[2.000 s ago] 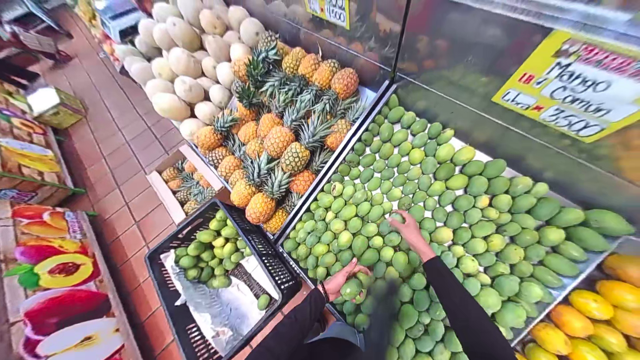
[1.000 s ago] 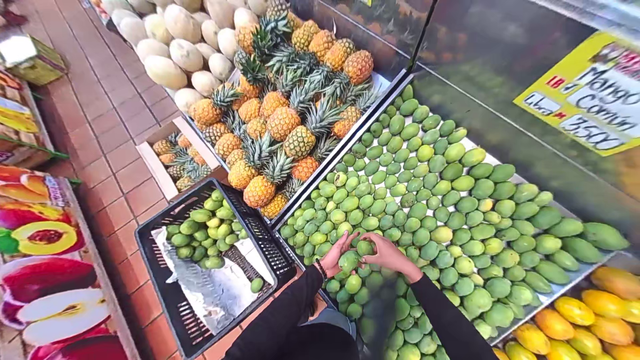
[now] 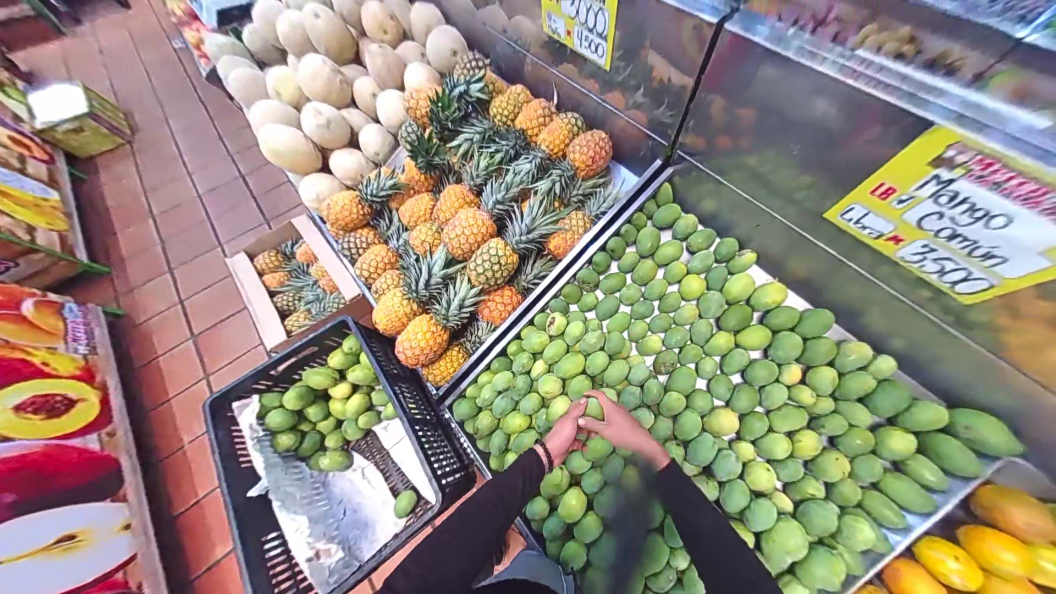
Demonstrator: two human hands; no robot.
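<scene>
Green mangoes (image 3: 685,313) cover a sloping display bin. Over their lower left part, my left hand (image 3: 565,433) and my right hand (image 3: 615,422) meet at the fingertips. A green mango (image 3: 596,448) shows just under the hands; whether they grip it or it lies in the pile, I cannot tell. A dark bracelet is on my left wrist. Left of the bin, a black plastic crate (image 3: 231,462) holds a heap of green mangoes (image 3: 330,404) on crumpled paper (image 3: 330,511), with one mango (image 3: 405,503) apart near its right side.
Pineapples (image 3: 469,233) and pale melons (image 3: 323,78) fill the bin beyond a metal divider (image 3: 561,276). A cardboard box (image 3: 250,289) of pineapples stands on the tiled floor (image 3: 198,214). Yellow fruit (image 3: 949,561) lies at lower right. Printed fruit boxes (image 3: 74,429) line the left side.
Two seconds ago my hands were apart over the mangoes, the left one at a green mango. They came together around a mango and are still together now.
</scene>
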